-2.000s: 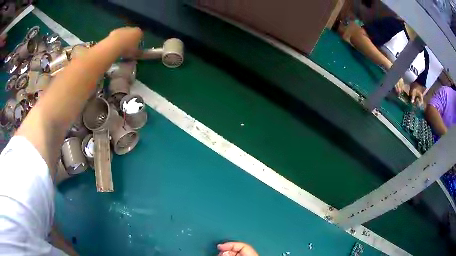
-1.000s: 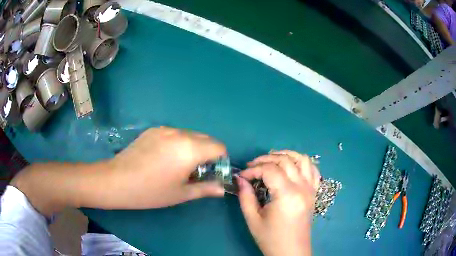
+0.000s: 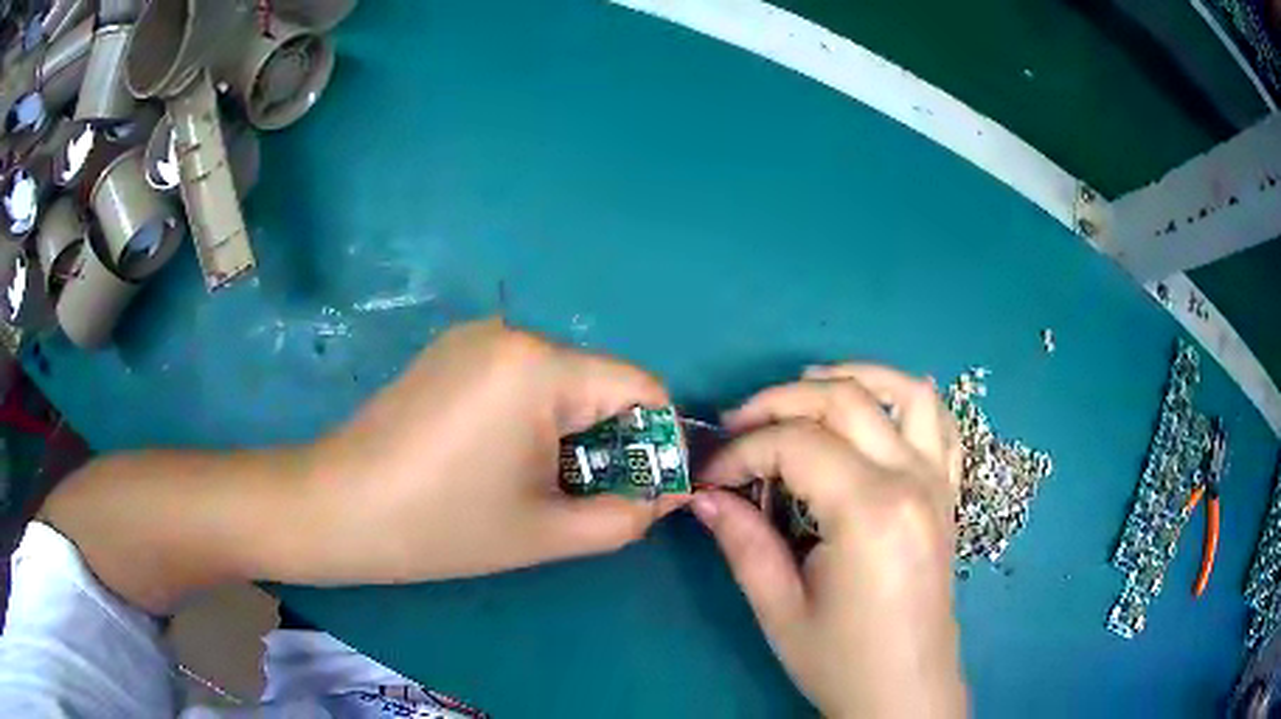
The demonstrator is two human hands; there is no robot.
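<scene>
My left hand (image 3: 520,464) is closed around green circuit boards (image 3: 625,457) with silver and white parts, near the middle of the view. The boards show between its thumb and fingers. My right hand (image 3: 850,506) is just to the right, with thumb and index fingertips at the boards' right end. Thin wire leads (image 3: 707,489), one reddish, run between the two hands. Something dark lies partly hidden under the right fingers; I cannot tell what it is.
Beige barrel housings (image 3: 134,211) are heaped at upper left, one handle (image 3: 214,190) pointing toward me. A pile of tiny parts (image 3: 1000,485) lies right of my right hand. Farther right are a board strip (image 3: 1163,492) and orange-handled cutters (image 3: 1208,534). A metal post (image 3: 1194,218) stands at upper right.
Two seconds ago my left arm reached over the heap to a housing on the conveyor. Since one second ago, the hands stay together and the boards show more clearly.
</scene>
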